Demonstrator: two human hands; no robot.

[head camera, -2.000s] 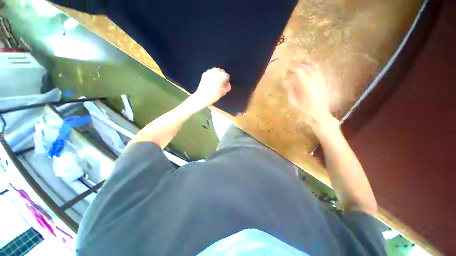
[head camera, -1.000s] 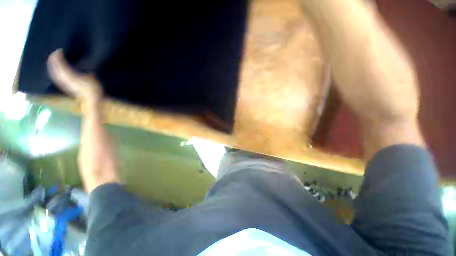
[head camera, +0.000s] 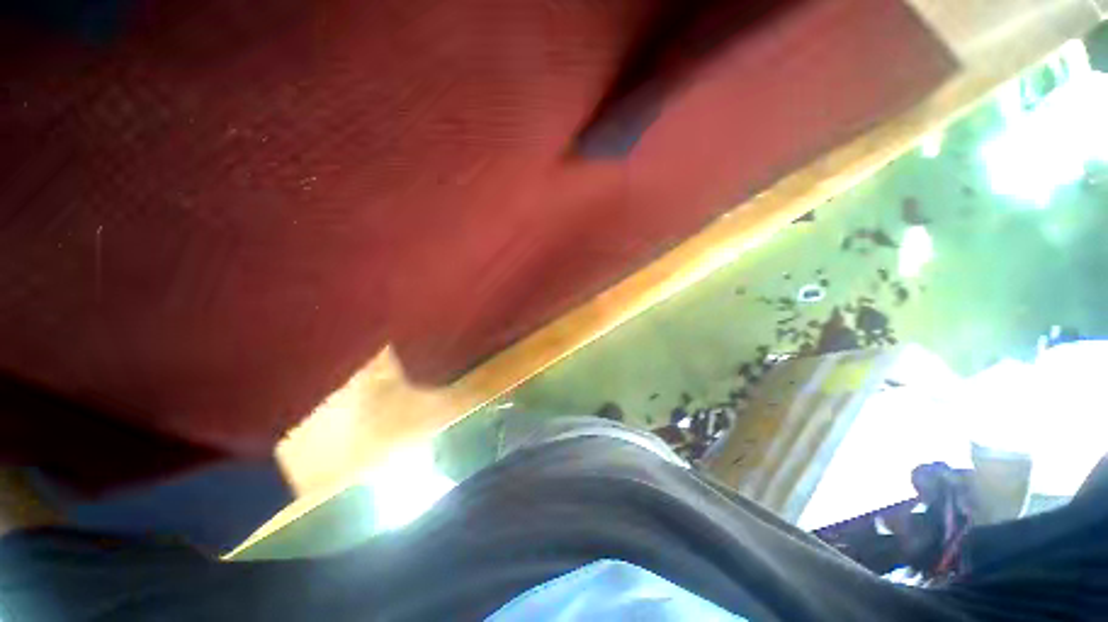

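Dark red fabric panels (head camera: 304,182) cover most of the upper left and middle, blurred, and reach along the table edge to the upper right. A raised fold with a small dark blue patch (head camera: 617,131) crosses the red near the top middle. A navy fabric piece (head camera: 182,501) shows below the red at the lower left. Neither of my hands can be made out. A blurred brownish patch at the far left edge, above the dark sleeve, may be part of my left arm.
The table's pale wooden edge (head camera: 656,286) runs from lower left to upper right. Beyond it is green floor (head camera: 680,352) with dark scraps (head camera: 838,331). A yellow-striped strip (head camera: 790,425) and white, sheet-like things lie at the lower right.
The view has swung right, from the navy panel to the red fabric. Both hands have left the visible picture. The red fabric now shows a raised fold.
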